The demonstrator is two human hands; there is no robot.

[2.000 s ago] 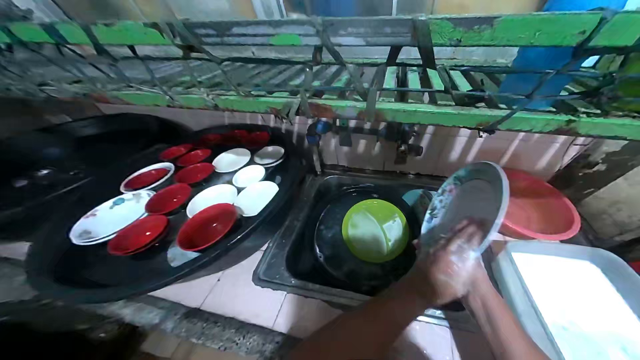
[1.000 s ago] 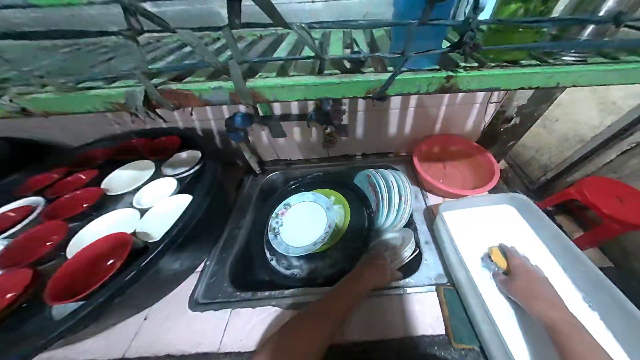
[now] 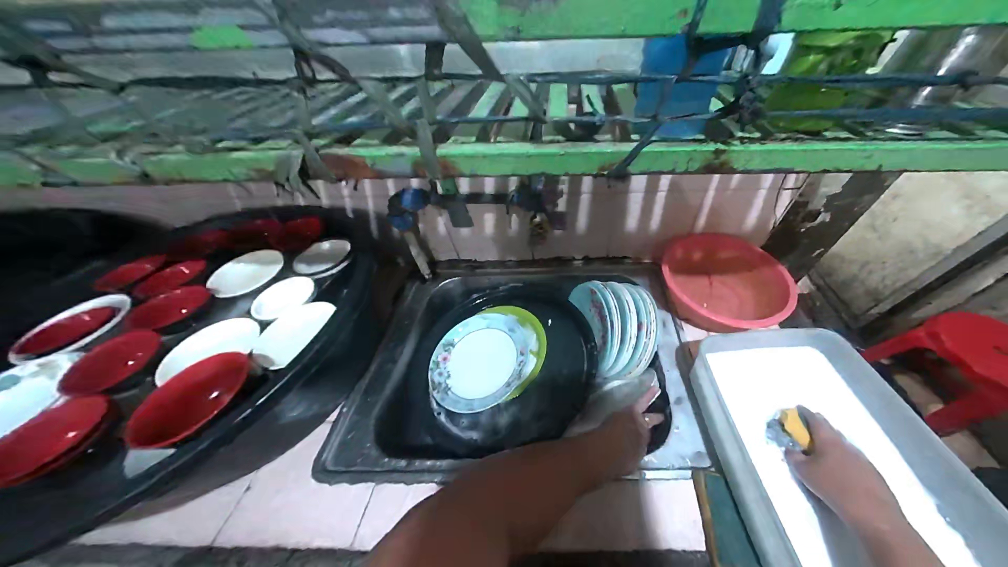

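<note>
My left hand (image 3: pixel 630 429) reaches into the right side of the metal sink (image 3: pixel 346 453) and grips a plate (image 3: pixel 618 398) by its edge, just below a row of white plates (image 3: pixel 626 327) standing on edge. My right hand (image 3: pixel 835 465) holds a yellow sponge (image 3: pixel 794 428) with a greyish scrubber over the white contents of a grey rectangular tub (image 3: pixel 709 394). A floral-rimmed plate (image 3: pixel 480 362) overlaps a lime green plate (image 3: pixel 538 339) in a round black basin (image 3: pixel 579 315) inside the sink.
Left of the sink, a large black tub (image 3: pixel 354 315) holds red bowls (image 3: pixel 189 402) and white bowls (image 3: pixel 244 273). A pink basin (image 3: pixel 728 283) sits behind the grey tub. Taps (image 3: pixel 409 201) and a green slatted rack (image 3: pixel 504 157) are above; a red stool (image 3: pixel 961 346) stands right.
The floral plate held two seconds ago now lies over the green one. My right hand went to the grey tub and has the sponge, while my left went down into the sink.
</note>
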